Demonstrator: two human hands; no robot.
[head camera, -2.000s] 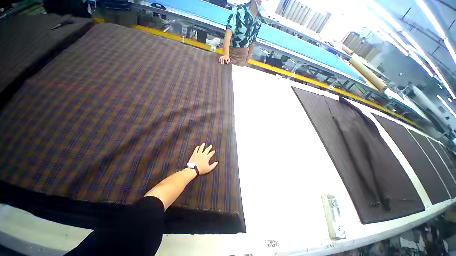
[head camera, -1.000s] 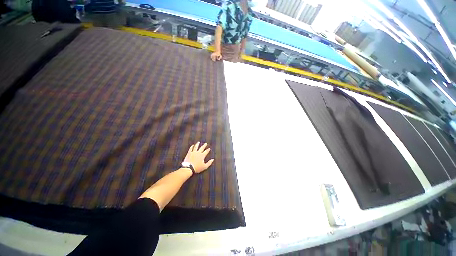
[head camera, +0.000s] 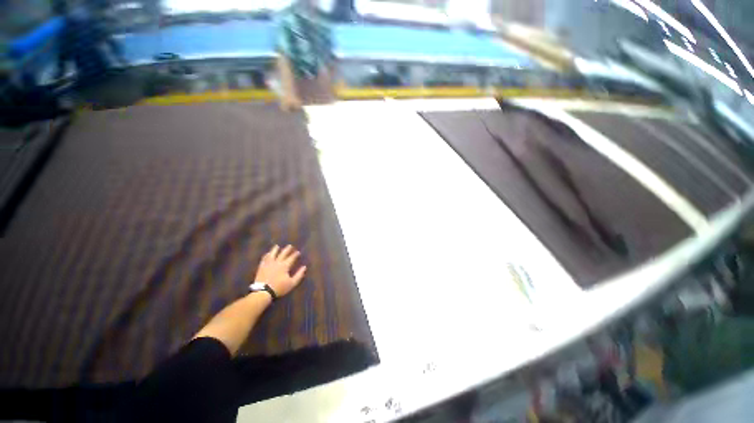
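Observation:
A thick stack of dark brown checked cloth (head camera: 174, 223) fills the left half of the view, with soft creases running across its top. Its dark layered front edge shows near the table's front. My left hand (head camera: 279, 271), with a band at the wrist, lies palm down on the stack near its right edge. Its fingers are spread and it grips nothing. My right hand is not in view. The picture is blurred.
The white table (head camera: 405, 223) shows right of the stack. A pale block (head camera: 522, 282) lies on it, blurred. Dark cloth pieces (head camera: 595, 194) lie farther right. A person (head camera: 306, 54) stands at the far edge, one hand by the stack's corner. Another stack (head camera: 23, 157) is far left.
The view has turned right and blurred, so the stack, table and person appear farther left. My left hand stays spread on the cloth at about the same place.

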